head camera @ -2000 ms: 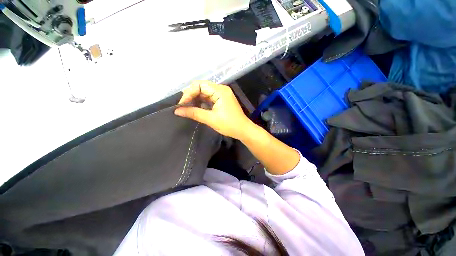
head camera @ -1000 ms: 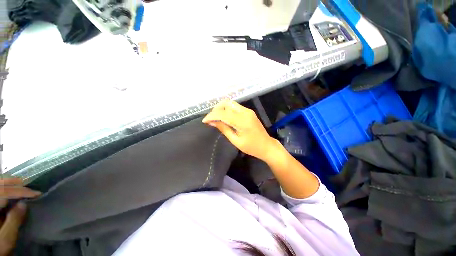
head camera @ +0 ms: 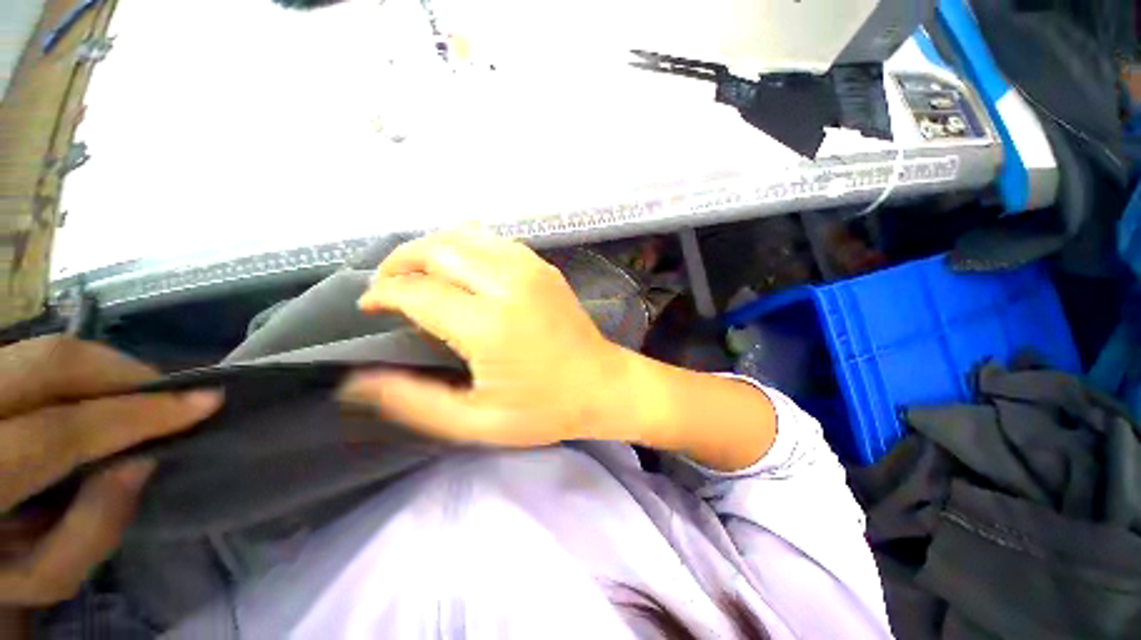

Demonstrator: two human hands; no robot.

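A dark grey garment [head camera: 275, 463] lies across my lap below the table's front edge, with a darker folded edge running between my hands. My left hand [head camera: 88, 438] is at the left rim, partly cut off, with fingers and thumb pinching that edge. My right hand [head camera: 501, 338] is over the cloth at centre, slightly blurred, thumb below the edge and fingers above it. Whether its fingertips grip the cloth is hard to tell.
White table [head camera: 313, 150] with a ruler strip [head camera: 601, 215] along its front. Slim dark snips [head camera: 682, 65] and black scraps [head camera: 801, 110] lie by the control panel [head camera: 941, 110]. Brown board [head camera: 38, 163] at left. Blue crate [head camera: 938, 338] and a dark garment pile [head camera: 1026, 500] at right.
My left hand has entered and moved further into view. My right hand has moved left along the cloth, which is now bunched and folded. The view has shifted, so the machine head is out of sight.
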